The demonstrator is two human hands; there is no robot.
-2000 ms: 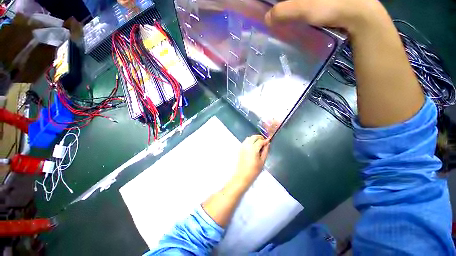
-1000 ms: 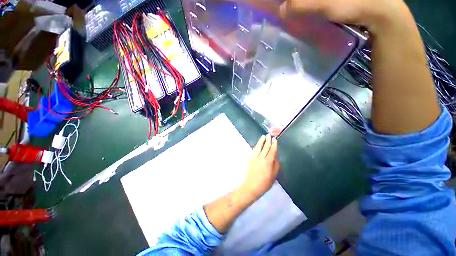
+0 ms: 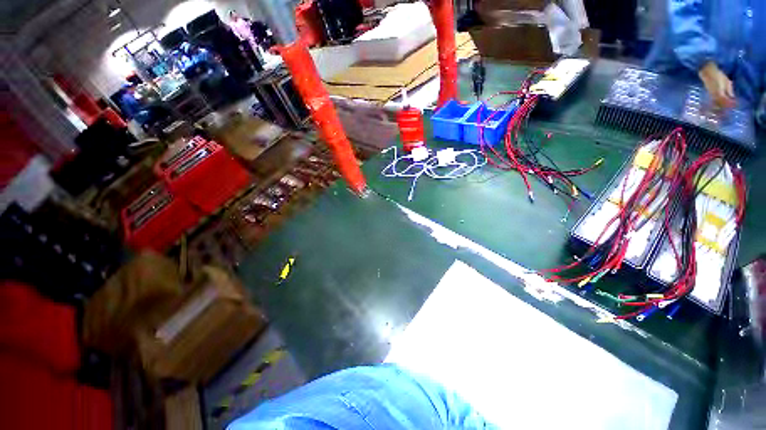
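Observation:
A white sheet [image 3: 546, 353] lies flat on the green bench [image 3: 336, 294] in front of me. A blue sleeve crosses the bottom edge; no hand shows at it. Only an edge of the shiny metal housing [image 3: 753, 369] shows at the far right, cut off by the picture's rim. Wired power modules [image 3: 714, 227] with yellow labels and red and black leads lie on the bench at right. Neither of my hands is in the picture.
Blue parts bins [image 3: 474, 123], a red bottle [image 3: 411, 128], a white cable [image 3: 437, 161] and a yellow-black tool [image 3: 286, 270] are on the bench. A person's hand [image 3: 718, 86] rests on a finned housing [image 3: 663, 102]. Red-wrapped posts [image 3: 323, 113] and cartons [image 3: 201, 323] stand left.
The view has swung left. Both hands have gone out of the picture, and the shiny housing shows only at the right rim. The yellow-black tool, floor cartons and a person's hand now show.

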